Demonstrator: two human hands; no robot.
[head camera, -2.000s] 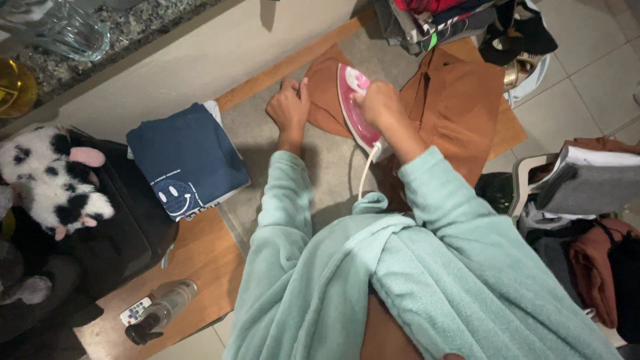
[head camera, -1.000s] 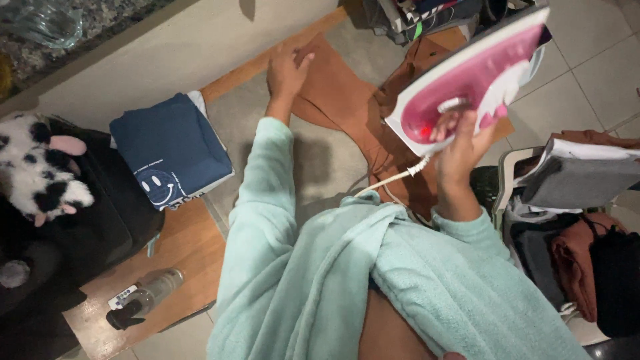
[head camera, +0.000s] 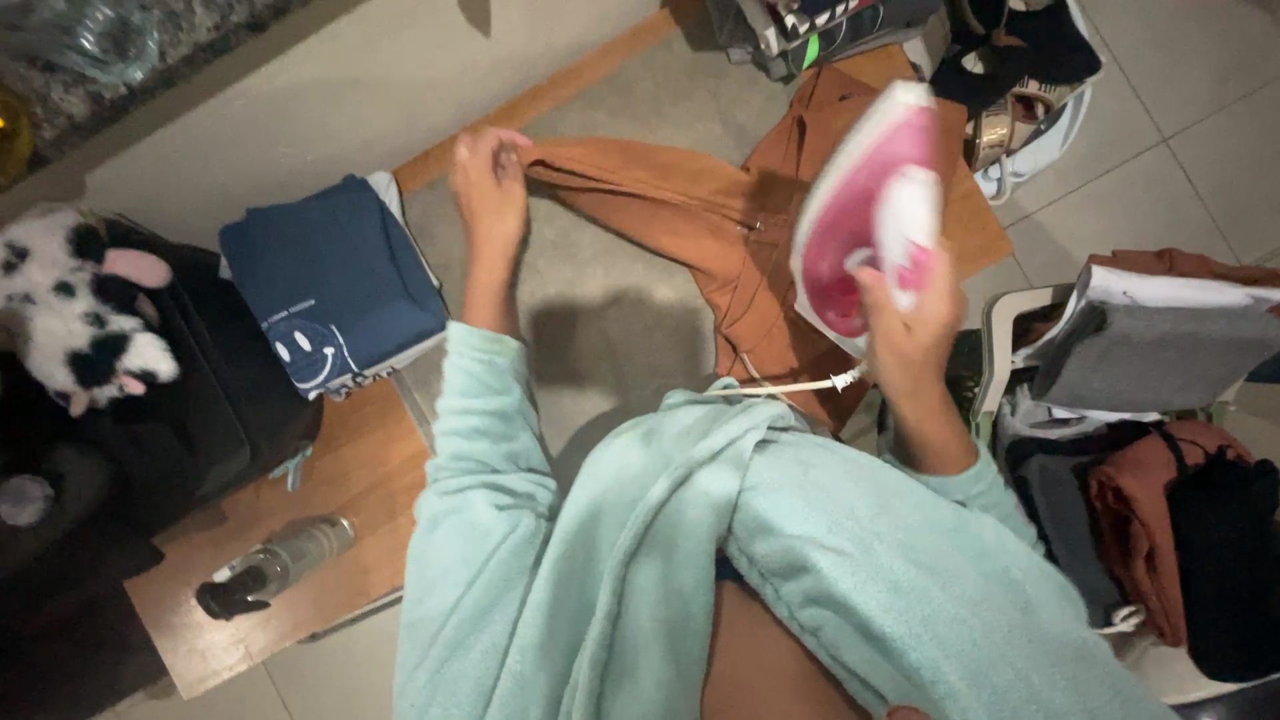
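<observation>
My left hand (head camera: 492, 185) pinches the end of a rust-brown garment (head camera: 640, 195), part of which stretches as a narrow strip above the grey cloth (head camera: 620, 330) on the table. The rest of the garment lies bunched under and beside the iron. In my right hand (head camera: 915, 320) is a pink and white clothes iron (head camera: 870, 220), raised and tilted, its image blurred by motion. A pale cord (head camera: 780, 387) runs from its heel toward the robe. Whether the iron touches the cloth is not visible; it appears held above it.
Left of the grey cloth is a folded navy shirt (head camera: 335, 280) with a smiley print. A spray bottle (head camera: 285, 562) lies on the wooden tabletop, near a black bag (head camera: 210, 370) and a spotted plush toy (head camera: 75, 300). Clothes fill a basket (head camera: 990, 350) at right; more are piled (head camera: 840, 25) at the top.
Two seconds ago the iron was down on the garment; it was then lifted and remains raised, now farther left than one second ago. The garment's end has been drawn up with my left hand.
</observation>
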